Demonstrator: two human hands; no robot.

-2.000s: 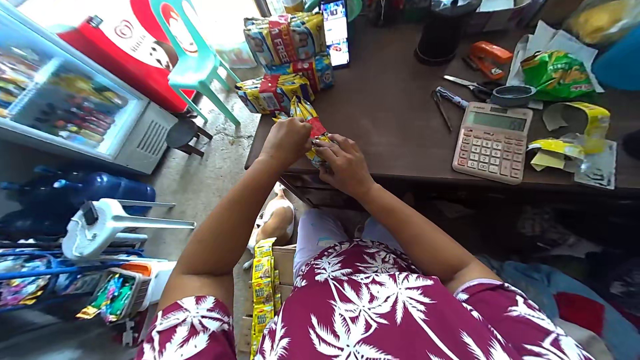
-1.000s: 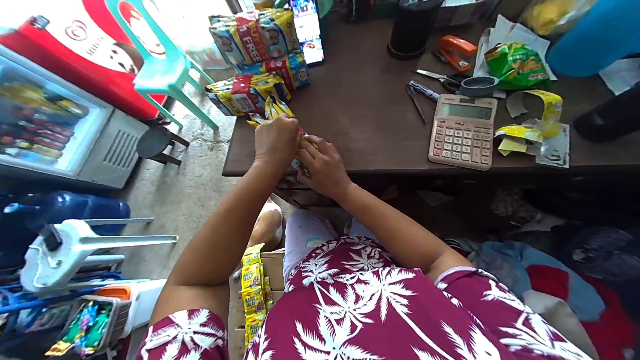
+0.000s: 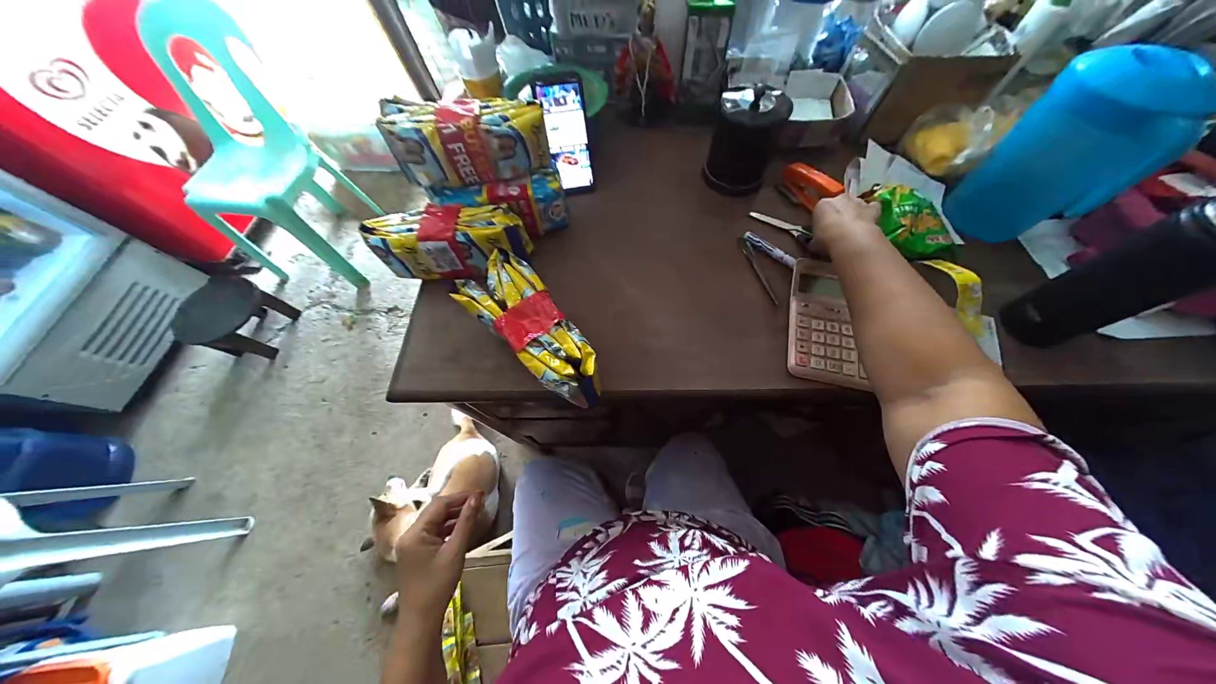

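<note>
My right hand reaches to the back right of the brown table, over the handle end of the scissors, between an orange stapler and a green snack packet; its fingers are partly hidden, so a hold cannot be told. Low over the floor, my left hand has thumb and fingers close together, with no object visible between them. A bundle of yellow sachets with a red band lies at the table's front left edge, touched by neither hand. More banded sachet packs are stacked behind it.
A pink calculator, pen, phone, black canister, blue bottle and black bottle are on the table. Below, a dog lies beside a cardboard box. A green chair stands left.
Both hands have let go of the sachet bundle, which now lies on the table. My right hand has moved right to the scissors and stapler; my left has dropped below the table edge. The view has shifted.
</note>
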